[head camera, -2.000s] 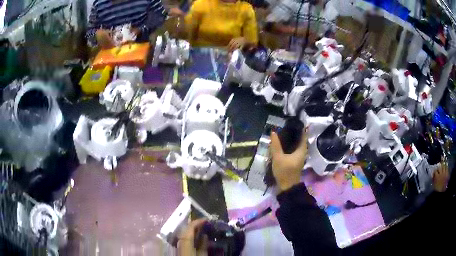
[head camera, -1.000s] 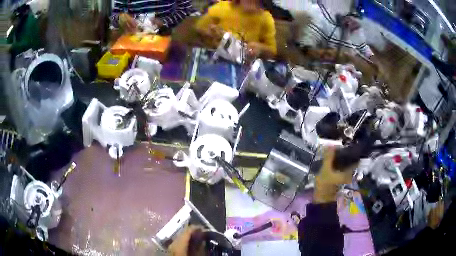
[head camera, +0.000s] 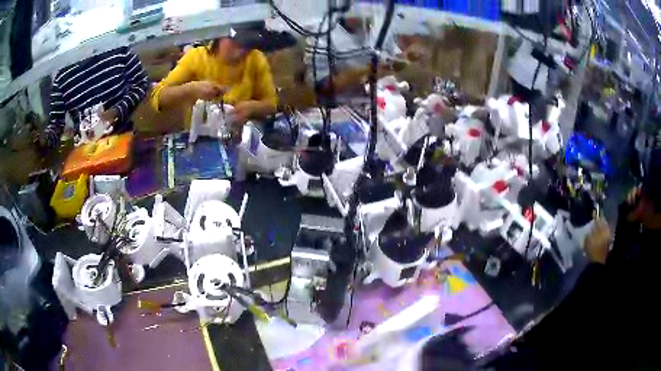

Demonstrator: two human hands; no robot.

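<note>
A white plastic arm (head camera: 398, 319), badly blurred, lies across the picture at the bottom, over the pink printed sheet (head camera: 478, 308). A dark rounded shape (head camera: 453, 351) beside its lower end is cut off by the edge; it may be a black cover. Neither of my hands can be made out, so what holds the blurred unit is hidden. A black electric screwdriver (head camera: 335, 284) hangs upright beside the grey screw feeder (head camera: 310, 264), with no hand on it.
White housings with wires (head camera: 216, 282) stand at left. Units with black cups (head camera: 402, 246) and red-spotted units (head camera: 500, 185) crowd the right. A dark-sleeved person's hand (head camera: 598, 240) is at the right edge. Two people sit opposite, near an orange box (head camera: 98, 154) and yellow bin (head camera: 69, 196).
The view has turned right. My right hand has let go of the driver and left the picture. The white arm has moved from lower left onto the pink sheet; my left hand no longer shows.
</note>
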